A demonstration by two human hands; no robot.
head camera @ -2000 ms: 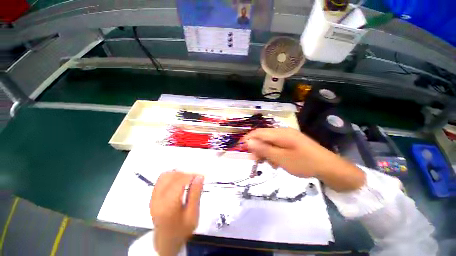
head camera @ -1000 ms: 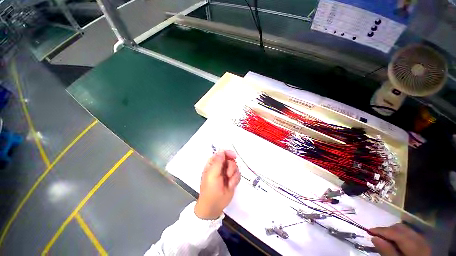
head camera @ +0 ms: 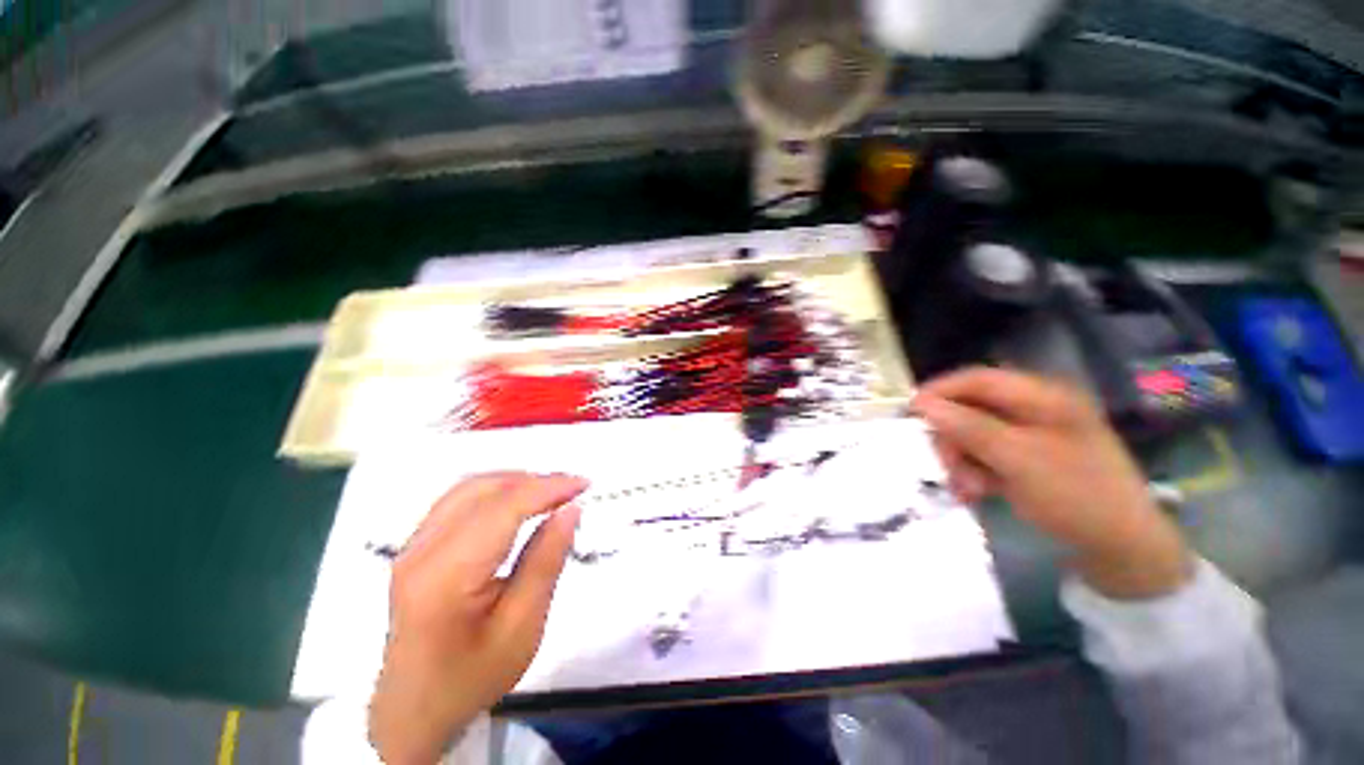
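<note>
The frame is blurred. My left hand (head camera: 471,598) is over the left of the white sheet (head camera: 868,613), thumb and index fingertips close together on the end of a thin lead (head camera: 673,481) that runs right. My right hand (head camera: 1047,463) is at the sheet's right edge, by the tray's right corner, fingers bent together; whether a wire is between them cannot be told. Grey metallic parts on a lead (head camera: 815,534) lie across the sheet, with a small grey cluster (head camera: 669,637) nearer me. A dark piece (head camera: 383,550) lies left of my left hand.
The cream parts tray (head camera: 319,392) holds red and black lead wires (head camera: 531,398) behind the sheet. Black tape rolls (head camera: 999,269), the tape dispenser (head camera: 1174,384) and a blue bin (head camera: 1298,374) are to the right. A desk fan (head camera: 812,67) stands behind the tray.
The view swung left and has come back right. My right hand, at the lower right on a lead a second ago, is now beside the tray corner. My left hand stays over the sheet's left part.
</note>
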